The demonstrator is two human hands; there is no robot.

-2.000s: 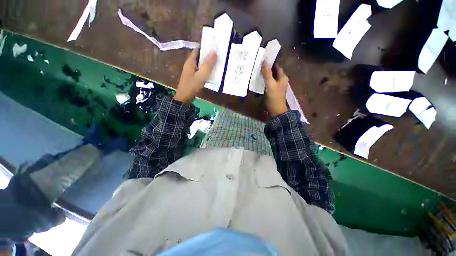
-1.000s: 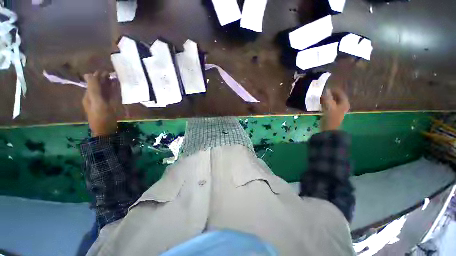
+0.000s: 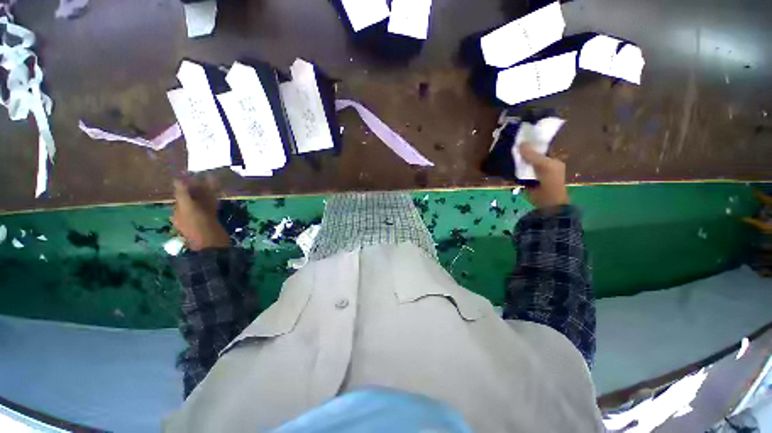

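Three white-topped stacks of dark cut pieces point(image 3: 251, 120) lie side by side on the table, pointed ends away from me. A pale lilac tie strip point(image 3: 385, 134) runs out from under them on both sides. My right hand point(image 3: 546, 173) grips a small white-topped dark piece point(image 3: 532, 138) at the table's front edge, its white top bent up. My left hand point(image 3: 199, 211) is at the table edge just below the left stack, blurred; nothing shows clearly in it.
The table point(image 3: 440, 110) ends at a green ledge point(image 3: 660, 220) with scraps. More white-topped stacks point(image 3: 535, 78) lie at the right, others point(image 3: 410, 17) at the back. Tangled white strips point(image 3: 25, 84) lie at far left. A small white-topped piece point(image 3: 201, 17) lies at the back left.
The three stacks were in both hands and now lie on the table over the strip. My right hand moved right and took hold of the small piece. My left hand drew back from the strip.
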